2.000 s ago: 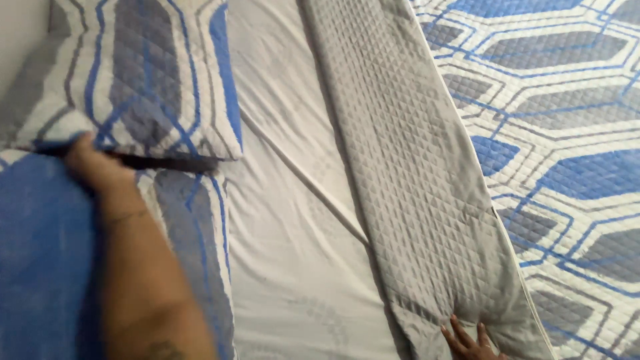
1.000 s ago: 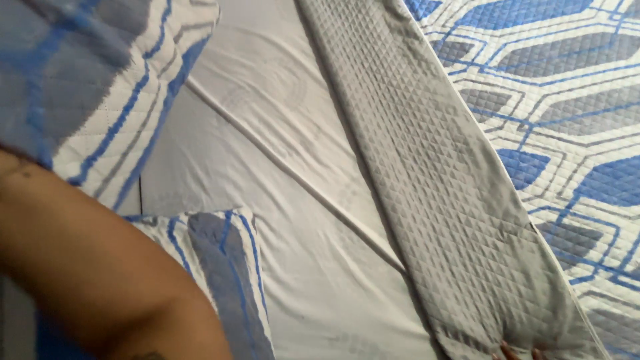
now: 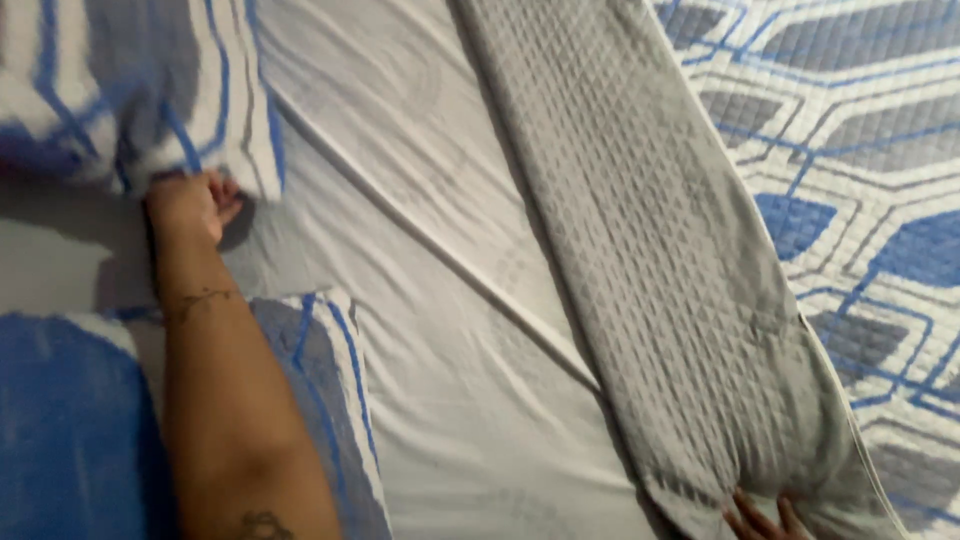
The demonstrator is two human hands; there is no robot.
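My left hand (image 3: 191,202) grips the lower edge of a pillow (image 3: 161,67) in a quilted blue, grey and white cover at the upper left. A second pillow (image 3: 67,420) with a like pattern lies below it, partly behind my left forearm. At the bottom right, my right hand (image 3: 765,521) rests with fingers apart on the folded-back grey underside (image 3: 637,262) of a quilted bedspread; most of that hand is cut off by the frame. The patterned face (image 3: 900,247) of the bedspread shows on the right.
A light fitted sheet (image 3: 450,337) with a long diagonal crease runs between the pillows and the folded bedspread. A shadow falls beneath the upper pillow.
A second ago the upper pillow was tilted and close to the camera; now it is straighter and farther up, with a gap between it and the lower pillow.
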